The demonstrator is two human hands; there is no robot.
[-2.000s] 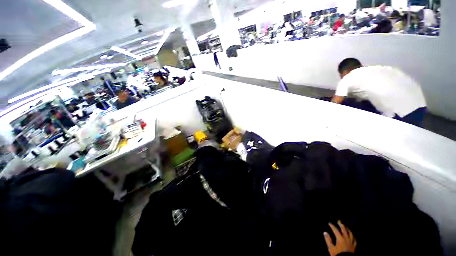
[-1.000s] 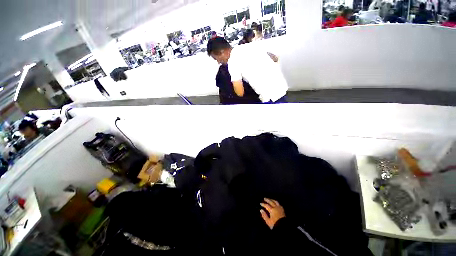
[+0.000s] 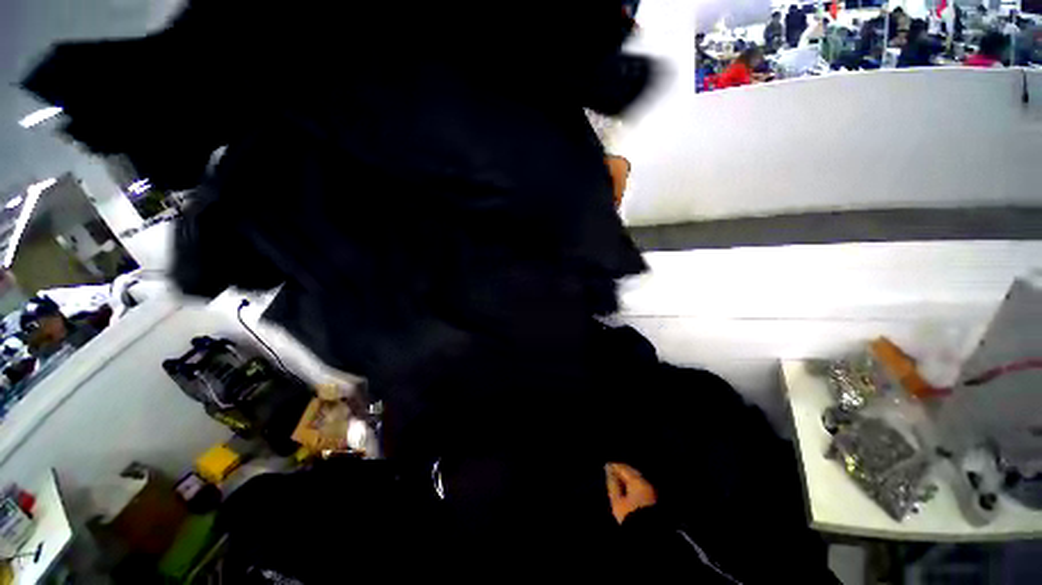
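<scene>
A large black garment bundle (image 3: pixel 400 149) fills the upper left and centre, raised above the partition and blurred at its edges. Its lower part merges with the black garment pile (image 3: pixel 720 457) in front of me, so their border is unclear. My right hand (image 3: pixel 630 493) is small at lower centre on the dark cloth, its fingers partly hidden by black cloth; I cannot tell whether it grips any. A thin white line runs along the black cloth beside it. My left hand is not in view.
A white partition (image 3: pixel 731 280) runs behind the pile. Right: a white table (image 3: pixel 817 480) with bagged shiny metal pieces (image 3: pixel 880 457). Left: an open carton (image 3: pixel 143 509), a yellow box (image 3: pixel 217 462) and a black bag-like item (image 3: pixel 229 383). Skin (image 3: pixel 618 179) shows behind the raised bundle.
A black bundle now rises across the upper view, hiding most of the person in white behind the partition. The view had swung right earlier. My right hand stays low on the pile, its fingers now more covered.
</scene>
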